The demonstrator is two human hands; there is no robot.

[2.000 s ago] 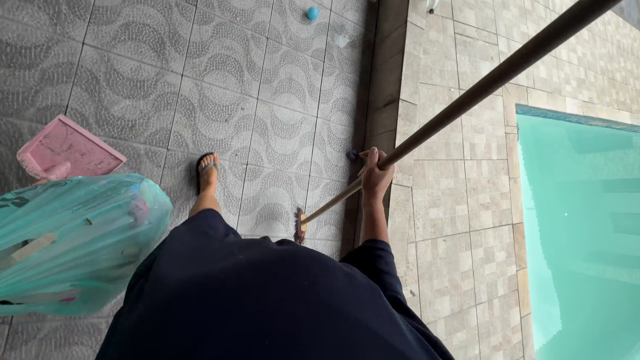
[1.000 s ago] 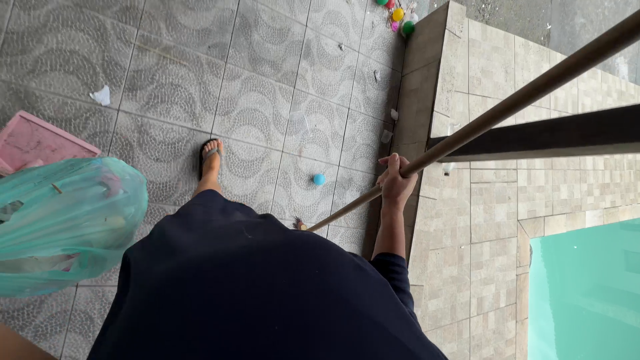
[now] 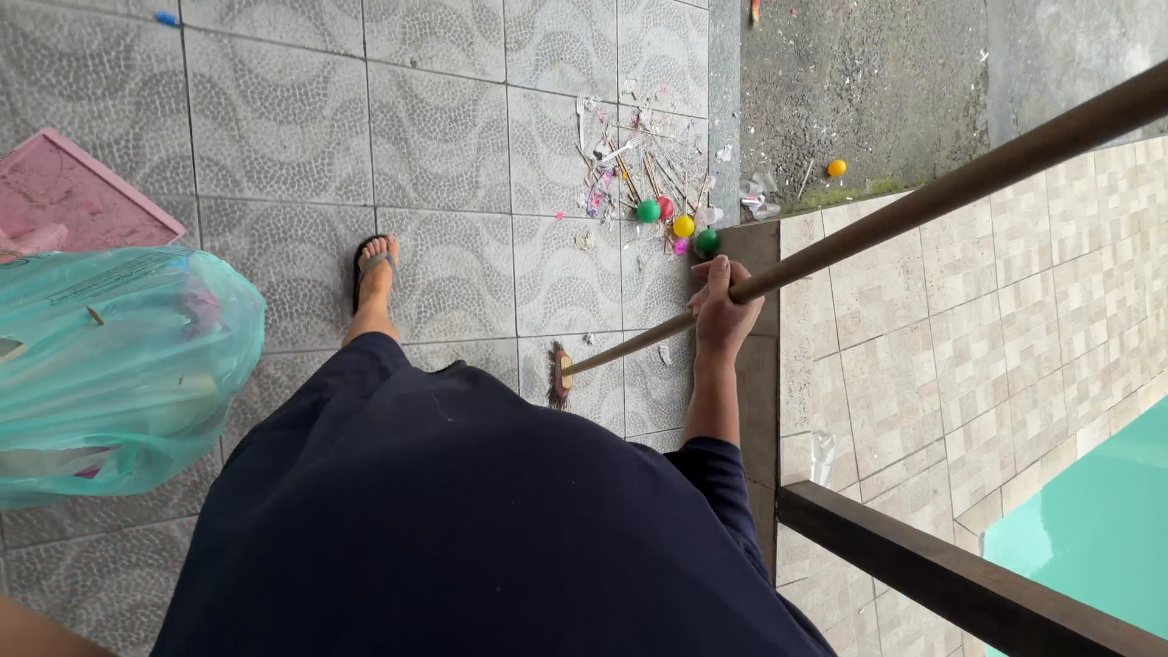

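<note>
My right hand (image 3: pixel 725 306) is closed around the wooden handle (image 3: pixel 912 214) of a broom, which runs from the upper right down to the floor. The broom's bristle head (image 3: pixel 561 374) rests on the tiles beside my dark clothing. At the lower left only part of my left arm (image 3: pixel 46 630) shows; the left hand is out of sight. A translucent green plastic bag (image 3: pixel 128 365) with litter inside hangs at the left, over part of a pink dustpan (image 3: pixel 82 196). A litter heap (image 3: pixel 630 164) with skewers, white plastic forks and small coloured balls lies on the floor above my right hand.
A low tiled ledge (image 3: pixel 762 383) runs along the right of the floor, with a dark beam (image 3: pixel 949 566) at its edge. Past it are paving and a swimming pool (image 3: pixel 1095 529). Rough concrete (image 3: pixel 858 91) holds a yellow-orange ball (image 3: pixel 837 168). My sandalled foot (image 3: pixel 376 274) stands on the tiles.
The view has travelled along the floor: the heap with coloured balls, only at the edge a second ago, is now fully in view, and the blue ball has left its earlier place. The right hand still grips the broom.
</note>
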